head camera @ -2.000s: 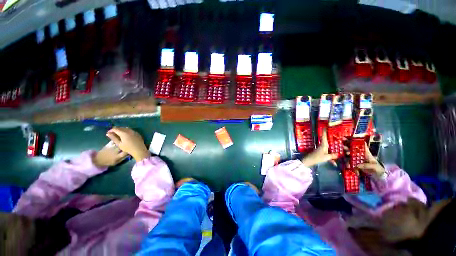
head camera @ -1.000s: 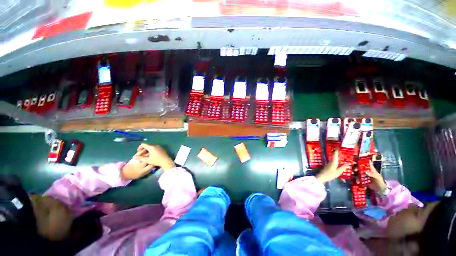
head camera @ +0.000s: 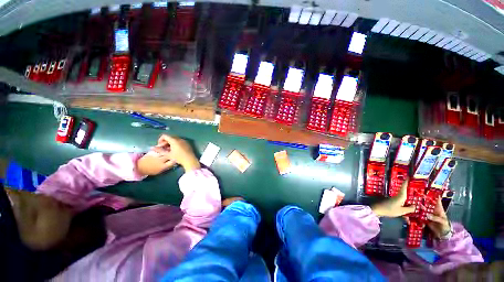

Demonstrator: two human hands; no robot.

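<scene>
Neither of my hands shows clearly. Two blue-clothed limbs (head camera: pixel 229 237) reach up to the belt edge, with a small patch of skin (head camera: pixel 232 200) beside the left one; I cannot tell whose it is. On the green belt (head camera: pixel 265 187) before me lie a white card (head camera: pixel 210 154), two orange cards (head camera: pixel 239 161) (head camera: pixel 282 162), a small printed packet (head camera: pixel 330 153), a thin blue stick (head camera: pixel 288 145) and white and orange pieces (head camera: pixel 330 199). Behind them, several red phones (head camera: pixel 290 96) with bright screens stand in a clear tray above a brown wooden strip (head camera: pixel 265 130).
At left, a person in pink sleeves (head camera: pixel 94 171) holds their hands together; two small red and black handsets (head camera: pixel 83 133) lie beyond. At right, another person's hands (head camera: pixel 395 205) hold red phones (head camera: pixel 423 193) over a clear tray (head camera: pixel 353 220). More trays stand behind, under a shelf (head camera: pixel 442 27).
The view has shifted and tilted, so the belt things appear further right. The right-hand person still handles phones, now held close together. The left-hand person's hands remain together. The cards and packet keep their arrangement.
</scene>
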